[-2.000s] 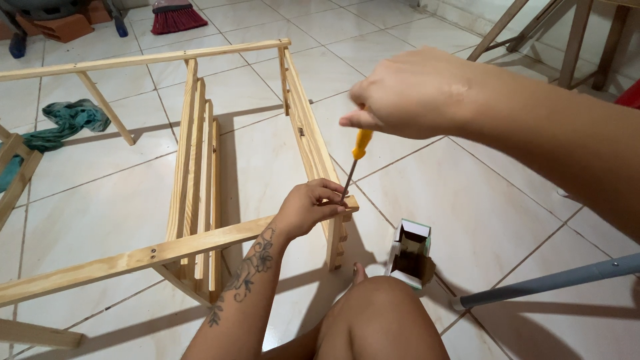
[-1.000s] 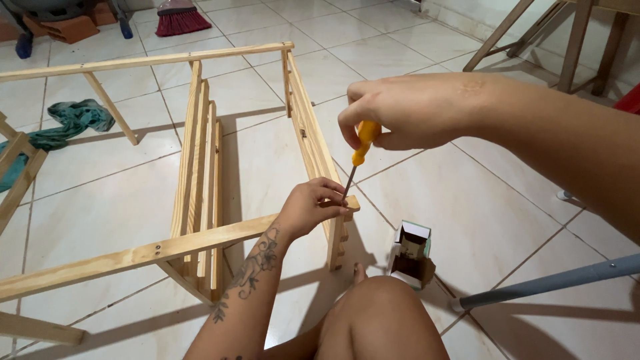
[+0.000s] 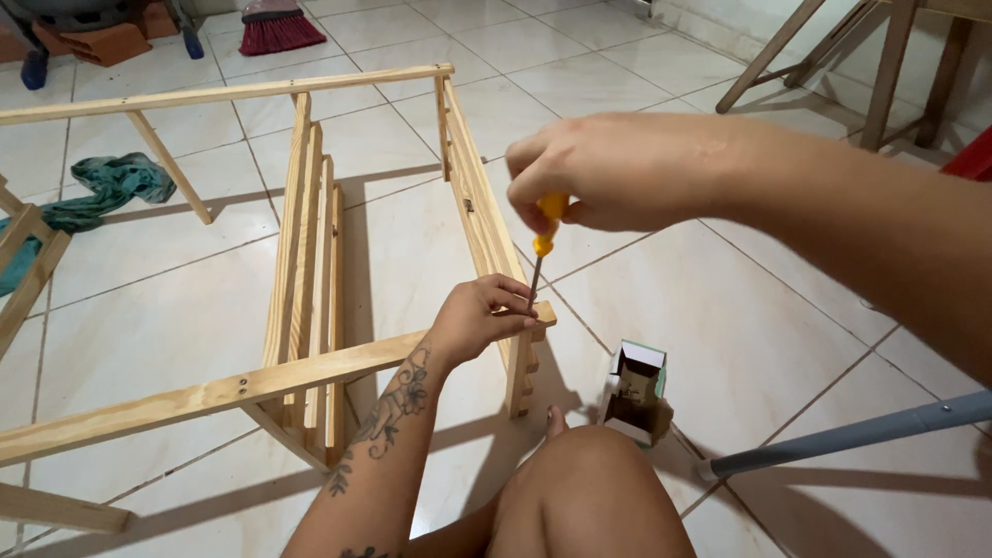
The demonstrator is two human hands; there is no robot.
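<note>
A pine wood frame with slatted shelves lies on its side, its near rail point(image 3: 310, 374) running to a corner at the centre. My right hand point(image 3: 612, 170) grips the yellow handle of a screwdriver point(image 3: 545, 246), which points down at the rail's end. My left hand point(image 3: 488, 318) rests on that corner, its fingertips around the screwdriver's tip. Whether those fingers hold a screw is hidden. The slatted end point(image 3: 480, 209) of the frame stretches away from this corner.
A small open cardboard box point(image 3: 635, 395) with loose hardware stands right of my knee. A grey metal tube point(image 3: 852, 435) is at the right. Teal cloth point(image 3: 116, 186), a red-bristled broom head point(image 3: 280, 29), hollow bricks point(image 3: 105, 43) and wooden trestle legs point(image 3: 887, 77) lie farther off.
My right hand has shifted its hold around the screwdriver's handle, and its wrist has turned. My left hand stays at the corner of the frame.
</note>
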